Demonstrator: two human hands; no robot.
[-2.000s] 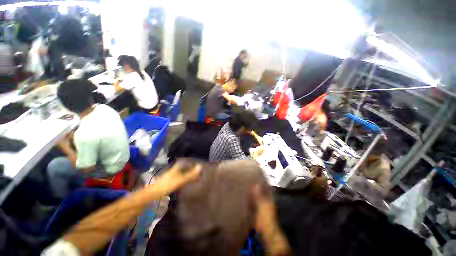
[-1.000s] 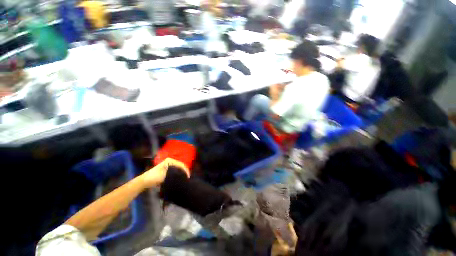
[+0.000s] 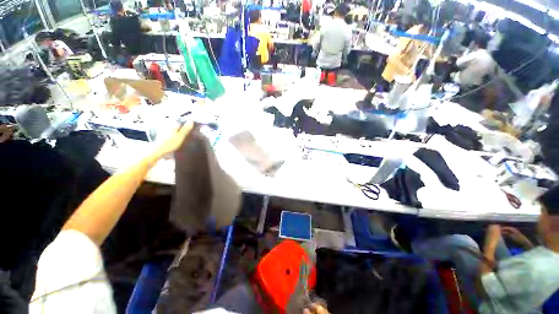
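My left hand (image 3: 181,134) is stretched out over the near edge of the white table (image 3: 294,197) and is shut on the top of a grey-brown cut panel (image 3: 205,187). The panel hangs down in front of the table edge, slightly blurred. A similar pale grey-brown panel (image 3: 251,150) lies on the table to the right of it. My right hand (image 3: 316,308) is small and mostly cut off at the bottom edge, beside the red stool. A thin greyish thing shows near it; whether the hand holds it is unclear.
A red-orange stool (image 3: 283,273) stands below the table, near blue crates with dark cloth. Black-handled scissors (image 3: 369,191) and dark pieces (image 3: 436,167) lie on the table. A seated person (image 3: 521,276) is at lower right. Several people work beyond.
The view has swung left to the table. My left hand has moved from low over the crates, with cloth in it, up to the table edge. My right hand is now nearly out of the picture.
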